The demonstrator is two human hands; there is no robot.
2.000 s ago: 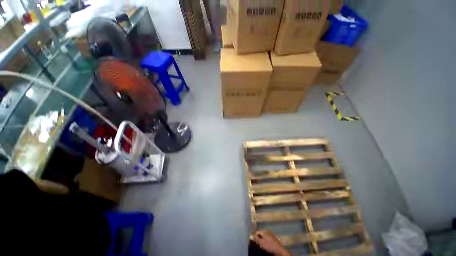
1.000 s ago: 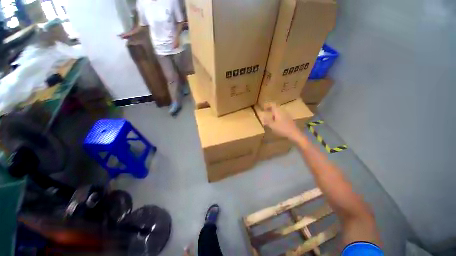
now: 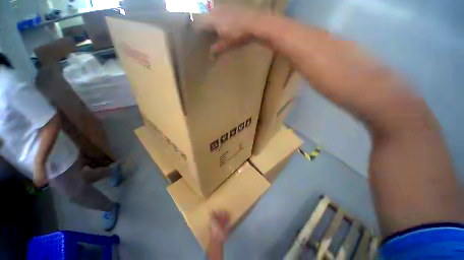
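A tall open carton [image 3: 219, 111] with black print stands on top of closed brown cartons [image 3: 239, 195] in front of me. My right hand [image 3: 231, 28] is at the tall carton's top edge, with the arm reaching in from the right. The fingers are bent and blurred, and I cannot tell whether they grip the edge. My left hand [image 3: 219, 223] is low in front of the lower carton's top, small and blurred; its hold cannot be made out. A second tall carton [image 3: 279, 96] stands to the right of the first.
A person in a white shirt [image 3: 35, 122] is at the left. A blue plastic stool [image 3: 71, 244] is at the bottom left. A wooden pallet [image 3: 330, 233] lies on the floor at the lower right. Brown cardboard [image 3: 76, 111] leans behind the person, and a pale wall is at the right.
I am closer to the cartons. My right hand has risen from the lower cartons to the tall carton's top. My left hand now shows near the lower carton. The person now appears at the left.
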